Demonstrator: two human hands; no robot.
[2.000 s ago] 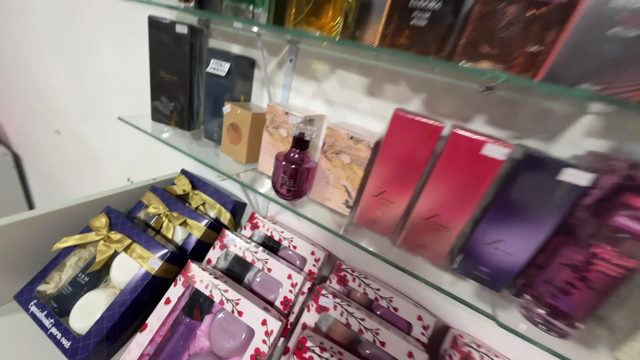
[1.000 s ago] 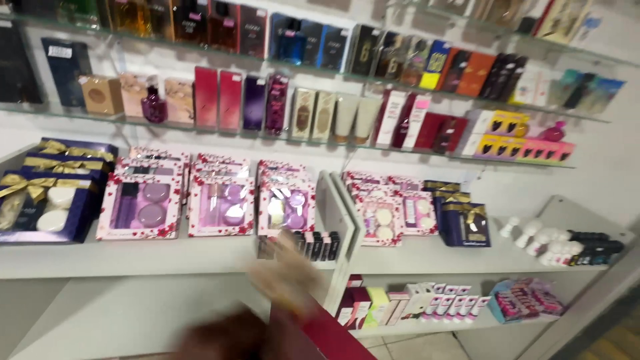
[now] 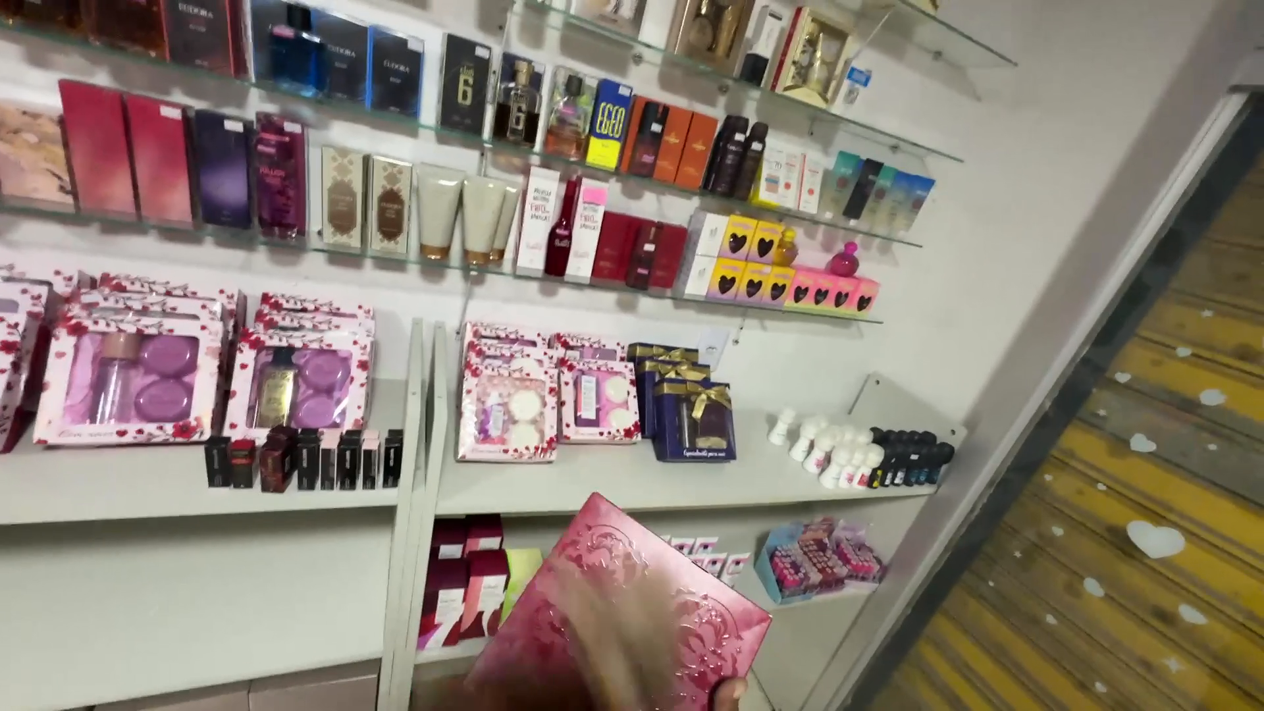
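A pink-red box or folder with an embossed floral pattern (image 3: 716, 602) is tilted in the lower middle of the view. My right hand (image 3: 730, 694) grips its lower right edge; only a fingertip or thumb shows, and the rest is hidden or out of frame. My left hand (image 3: 617, 632), strongly blurred, is over the front face of the box. Whether it touches the box or holds anything cannot be told.
Gift boxes (image 3: 128, 380) with floral borders and navy gift boxes with gold bows (image 3: 694, 420) stand on a white counter (image 3: 592, 489). Glass shelves (image 3: 395, 252) above bear perfumes and boxed products. Small bottles (image 3: 839, 454) stand at right, near a yellow slatted shutter (image 3: 1116, 474).
The view has swung right along the shelves. The pink-red box, partly in view one second ago, now shows largely, with the blurred hand over it rather than beside it.
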